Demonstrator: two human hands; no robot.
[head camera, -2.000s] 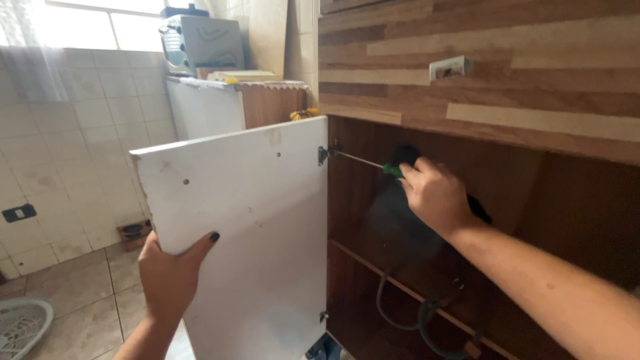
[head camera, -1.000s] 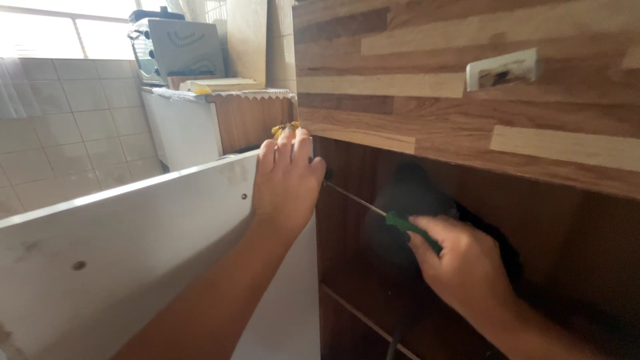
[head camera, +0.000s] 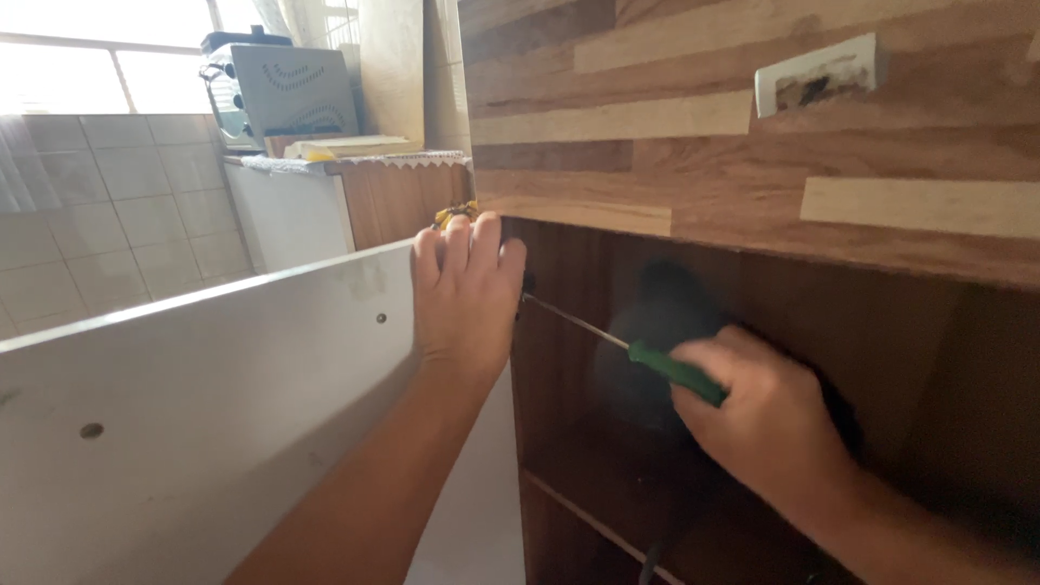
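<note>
My right hand (head camera: 764, 406) grips the green handle of a screwdriver (head camera: 674, 370). Its thin metal shaft points left, and the tip meets a dark hinge (head camera: 526, 284) at the cabinet's side wall, mostly hidden behind my left hand. My left hand (head camera: 470, 296) is hooked over the top edge of the white cabinet door (head camera: 244, 406), near its hinged side, fingers over the edge. The door stands open to the left of the dark brown cabinet interior (head camera: 585, 422). Small round holes or screws show on the door's inner face.
Above the opening is a wood-striped front (head camera: 617, 114) with a stained white handle (head camera: 816, 77). Inside runs a shelf edge (head camera: 597, 528). Behind the door, a toaster oven (head camera: 296, 93) stands on a white and brown cabinet (head camera: 406, 203). Yellow items (head camera: 455, 213) show behind my left fingers.
My left hand has moved from the door's lower outer part to its top edge by the hinge. The screwdriver stays in my right hand, its tip at the hinge. The view has come closer.
</note>
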